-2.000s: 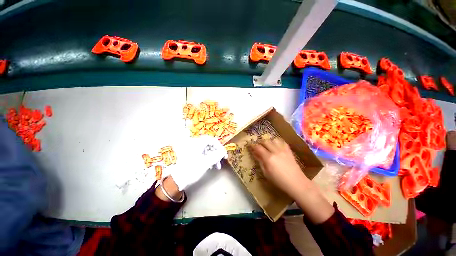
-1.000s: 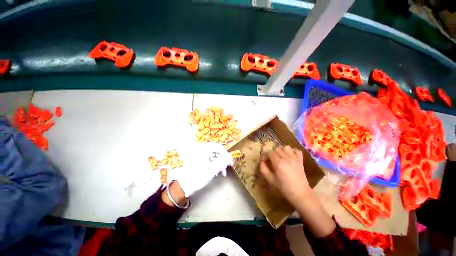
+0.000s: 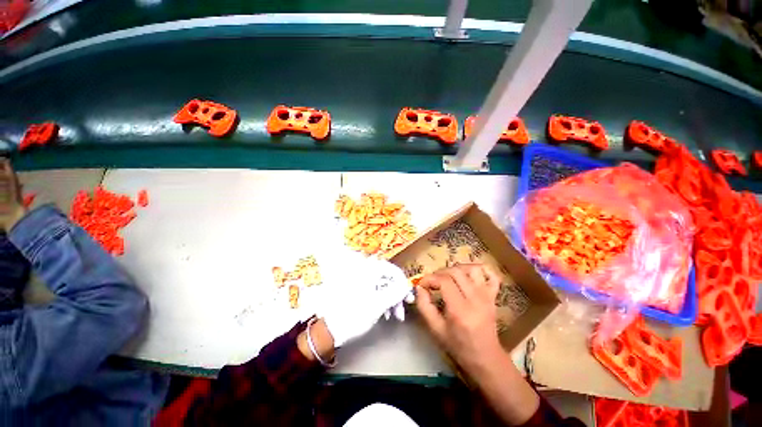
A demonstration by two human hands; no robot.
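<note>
My left hand (image 3: 368, 302), in a white glove with a bracelet at the wrist, holds an orange plastic part (image 3: 414, 279) at the near-left edge of the cardboard tray (image 3: 535, 305). My bare right hand (image 3: 461, 307) is over the tray, its fingertips at that part. Whether they pinch a metal piece cannot be seen. Small dark metal pieces (image 3: 455, 237) lie scattered in the tray. A pile of orange parts (image 3: 374, 223) lies behind my left hand, and a few more parts (image 3: 301, 273) lie to its left.
A blue crate (image 3: 687, 302) with a bag of orange parts (image 3: 585, 238) stands right of the tray. Orange shells (image 3: 725, 258) are heaped beyond it. More shells (image 3: 299, 122) lie along the belt behind a metal post (image 3: 510, 92). A person's denim sleeve (image 3: 79, 292) is at left.
My right hand has moved from among the metal pieces to the orange part at my left fingertips. The view has shifted, and the denim sleeve at left now reaches forward with a hand showing.
</note>
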